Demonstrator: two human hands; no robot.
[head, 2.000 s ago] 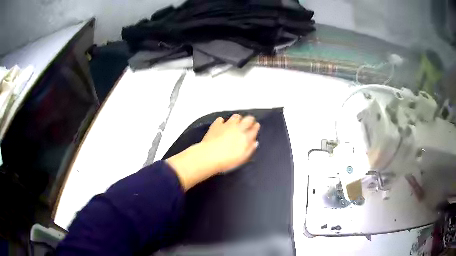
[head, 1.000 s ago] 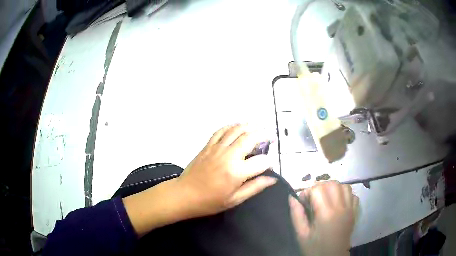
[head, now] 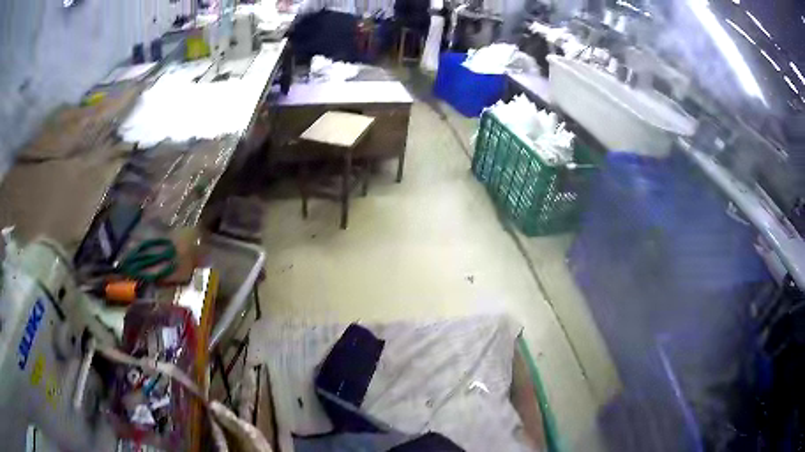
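Neither of my hands is in view. Nearest in front of me is a cloth-lined crate with a green rim and pale lining, at the bottom centre. Several dark denim pieces lie in it, one folded upright and others cut off by the lower edge. The white sewing machine head with blue JUKI lettering stands at the lower left, partly out of the picture.
Beside the machine are a red tray of small parts and green-handled scissors. Ahead are a wooden stool and a table. A green crate holds white cloth. A blurred blue shape, unclear, fills the right.
The view has swung from the worktable to the aisle and crate. Both hands, the denim panel under them and the machine lamp have left the picture; the machine now shows at left.
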